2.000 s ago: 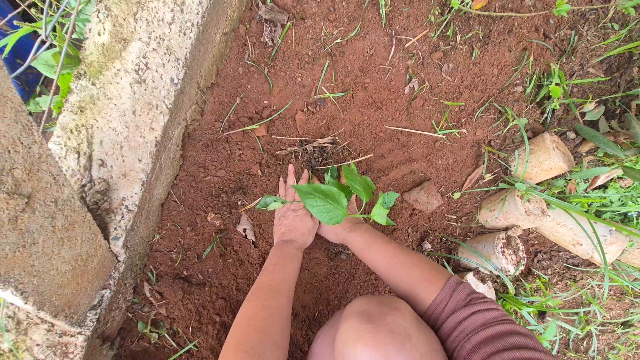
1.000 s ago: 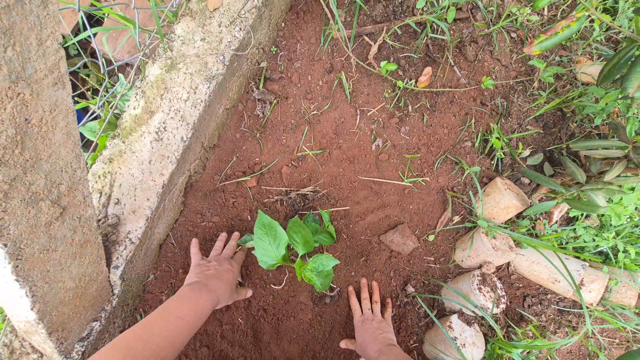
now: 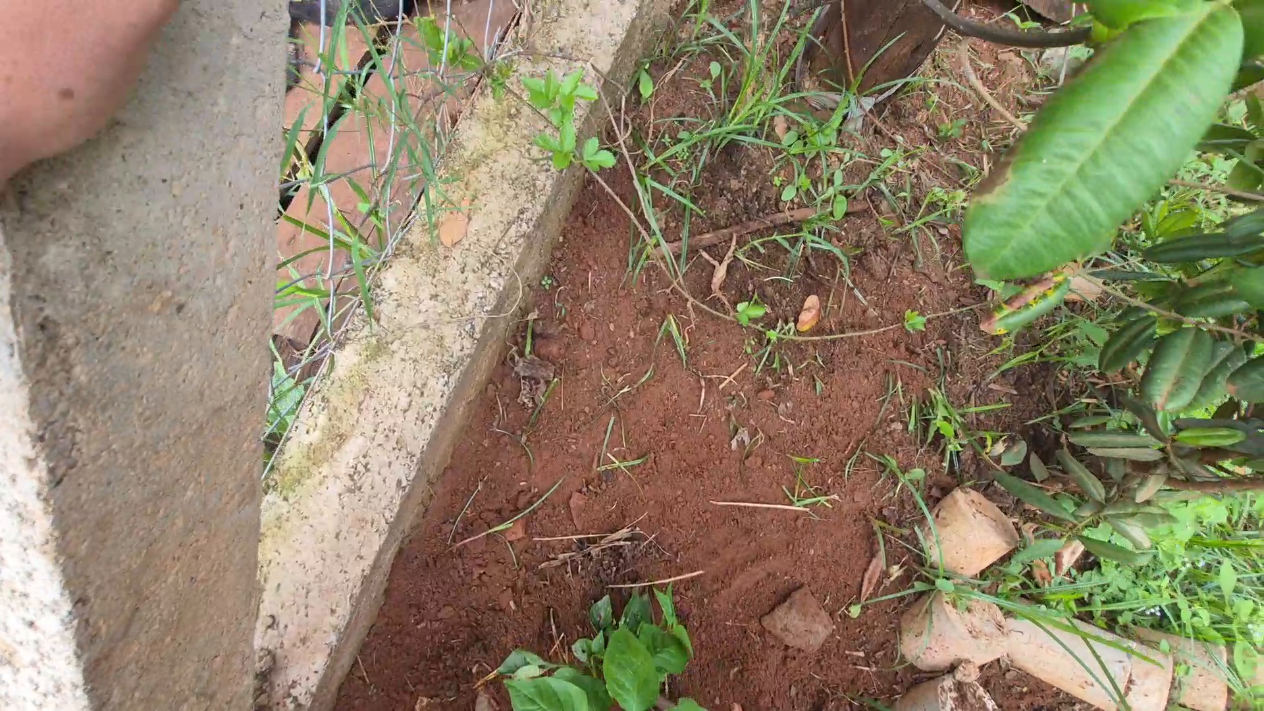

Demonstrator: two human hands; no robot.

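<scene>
At the upper left corner, a bare part of my left hand or arm (image 3: 69, 69) lies over the top of the grey concrete post (image 3: 148, 346); its fingers are out of view, and whether it grips the post cannot be told. My right hand is not in view. A young plant with broad green leaves (image 3: 632, 667) stands in the reddish soil (image 3: 662, 415) at the bottom edge, its lower part cut off by the frame. No hand touches it. Dry stalks (image 3: 597, 543) lie on the soil just above the plant.
A low concrete curb (image 3: 395, 395) runs diagonally beside the soil, with wire mesh (image 3: 385, 128) behind it. A stone (image 3: 798, 620) lies right of the plant. Pale, soil-caked cylindrical pieces (image 3: 1066, 657) lie at the lower right. A large leaf (image 3: 1106, 148) hangs at the upper right.
Both hands have left the soil around the plant, where they pressed and then spread apart. Skin now shows at the post, and the right hand is out of view. The view has shifted strongly.
</scene>
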